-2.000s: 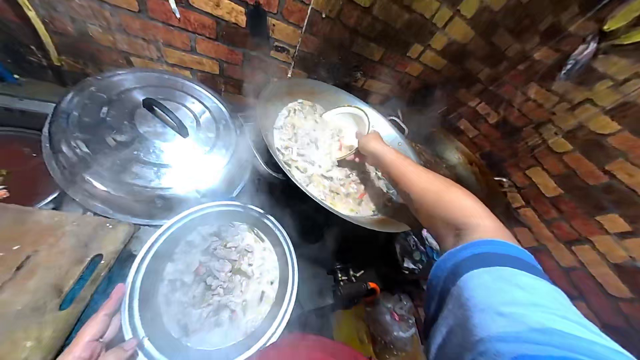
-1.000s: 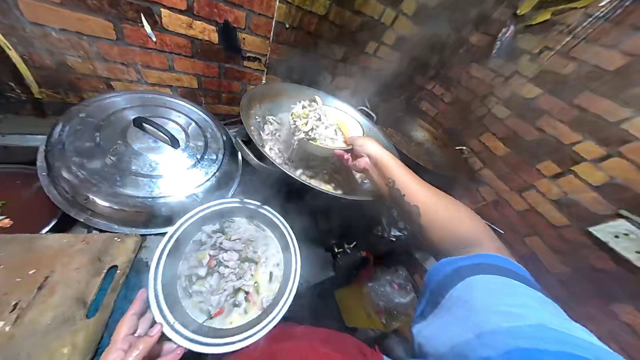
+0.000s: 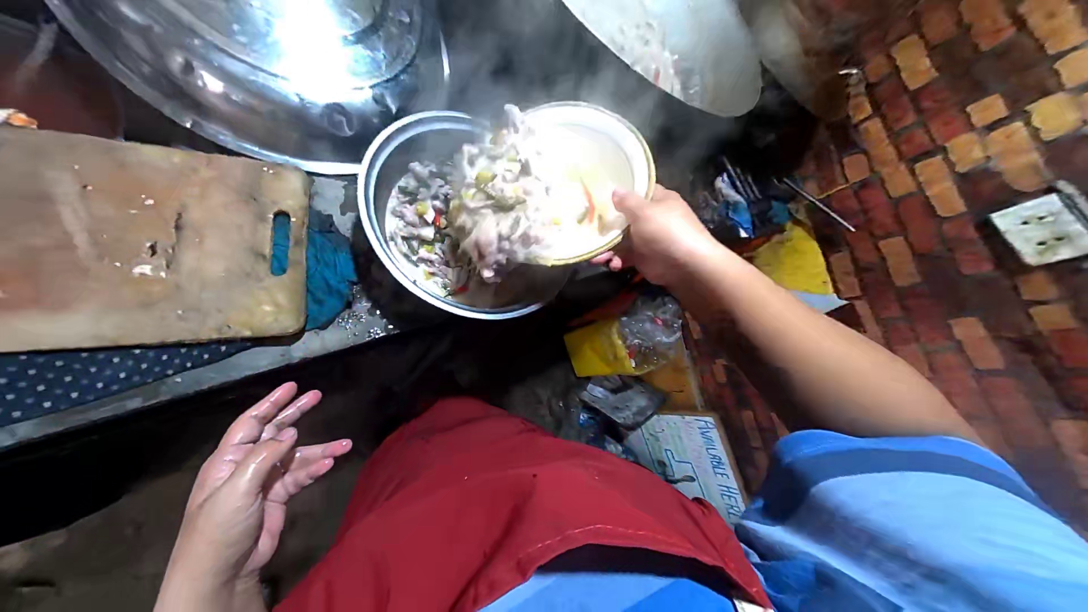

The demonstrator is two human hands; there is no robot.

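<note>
My right hand [image 3: 667, 234] grips the rim of a tilted, pale bowl [image 3: 633, 144] with a yellowish edge. Chopped, creamy food [image 3: 501, 200] with green and red pieces slides from it over a metal pot [image 3: 371, 204], which holds more of the same food. The bowl overlaps the pot's right side and hides part of it. My left hand [image 3: 251, 476] is wet, touches nothing and has its fingers apart, below the cutting board and to the left of my red apron [image 3: 527, 510].
A worn wooden cutting board [image 3: 153, 246] lies left of the pot on a blue cloth [image 3: 327, 276]. A large metal lid [image 3: 340, 76] stands behind, a steaming wok [image 3: 680, 51] at upper right. Yellow containers [image 3: 599, 348] are below; a brick wall [image 3: 901, 255] borders the right.
My right hand has brought the filled bowl from the wok to the pot and tipped it. My left hand has left the pot's rim. The view has shifted down.
</note>
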